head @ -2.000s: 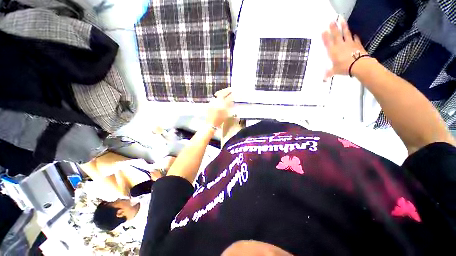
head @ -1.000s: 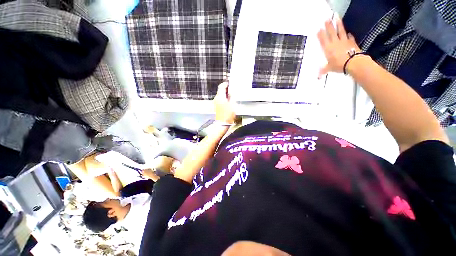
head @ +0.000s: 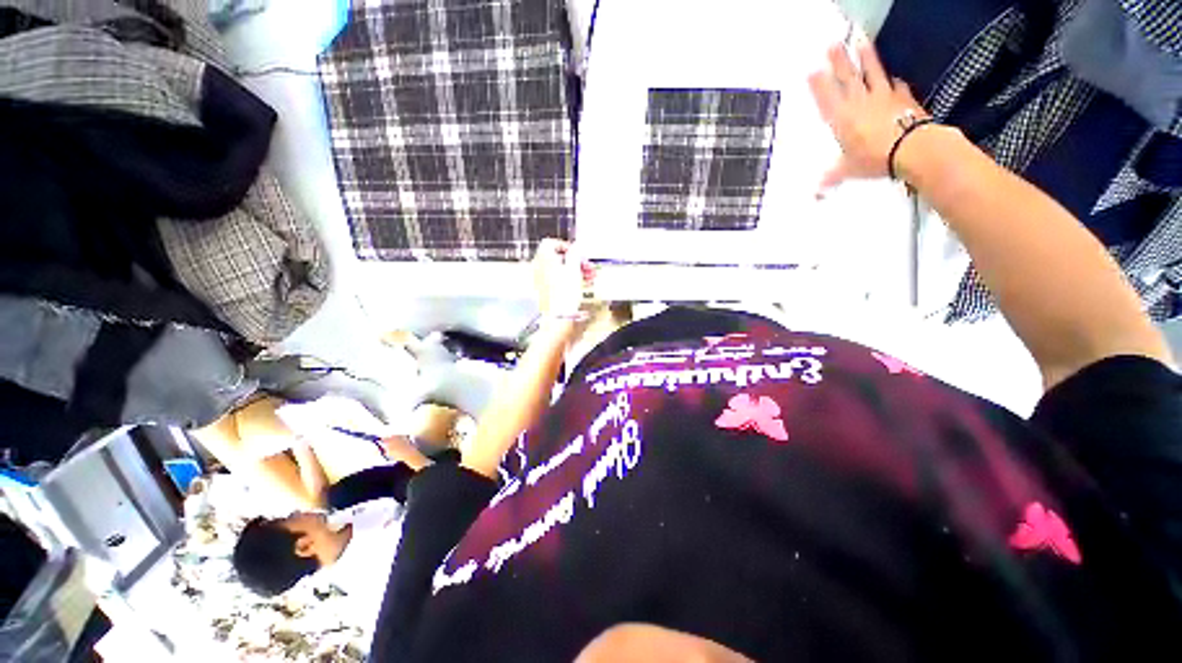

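A white template (head: 706, 52) with a rectangular window lies at the front edge of the table, and plaid cloth shows through the window. A plaid fabric piece (head: 454, 143) lies flat beside its left edge. My right hand (head: 862, 117) is spread on the template's right side, palm down, fingers apart. My left hand (head: 565, 282) is at the near edge, where the plaid piece and template meet. Its fingers are bent and blurred, so whether they pinch anything cannot be told.
Dark and grey checked garments (head: 143, 143) are heaped at the left. Navy and small-check pieces (head: 998, 78) lie at the right. A person (head: 292, 544) with dark hair is low at the lower left, near a grey metal box-like thing (head: 110, 505).
The template and plaid piece have shifted slightly left in view, with both hands. My left hand has moved a little along the near edge. My right hand stays spread on the template.
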